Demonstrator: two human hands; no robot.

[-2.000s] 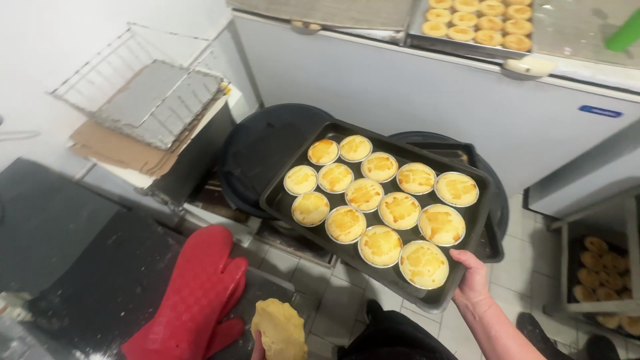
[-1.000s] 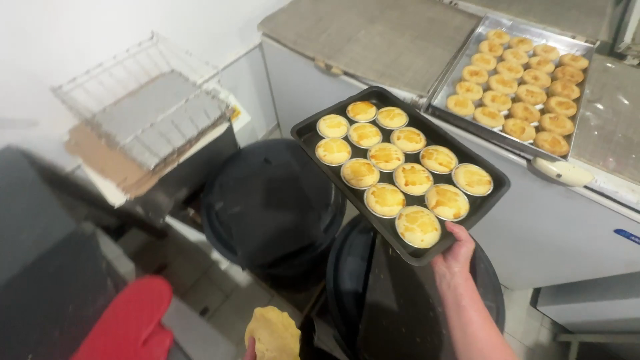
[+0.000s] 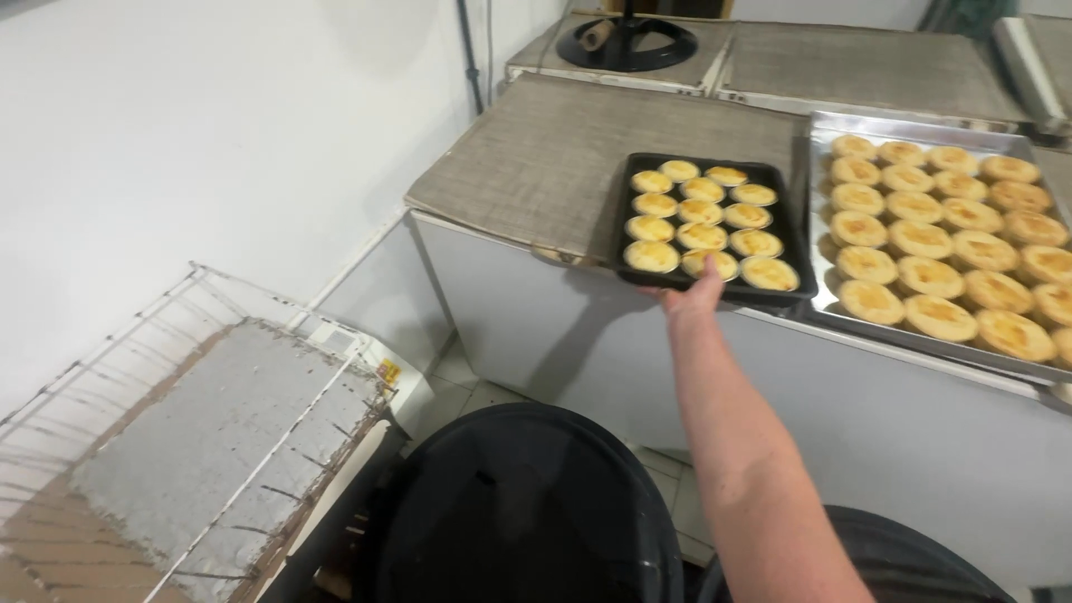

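Observation:
My right hand (image 3: 693,289) grips the near edge of a dark baking tray (image 3: 800,272), thumb over the rim by a tart and fingers underneath. Several small round tarts (image 3: 702,235) in foil cups fill the tray in rows. The tray is at the front edge of a cloth-covered chest freezer top (image 3: 569,151); whether it rests fully there cannot be told. Close on its right lies a larger silver metal tray (image 3: 921,126) with several rows of golden filled pastries (image 3: 919,238). My left hand is out of view.
Black round lids (image 3: 519,511) of bins stand below, in front of the freezer's white side (image 3: 536,335). A white wire rack (image 3: 251,477) over a grey board and cardboard is at the lower left, beside the wall. A black round stand base (image 3: 626,43) sits at the back.
The dark tray, earlier held over the black lids, has moved to the freezer top beside the silver tray. The view has swung, and the left hand, pastry piece and red mitt have left it.

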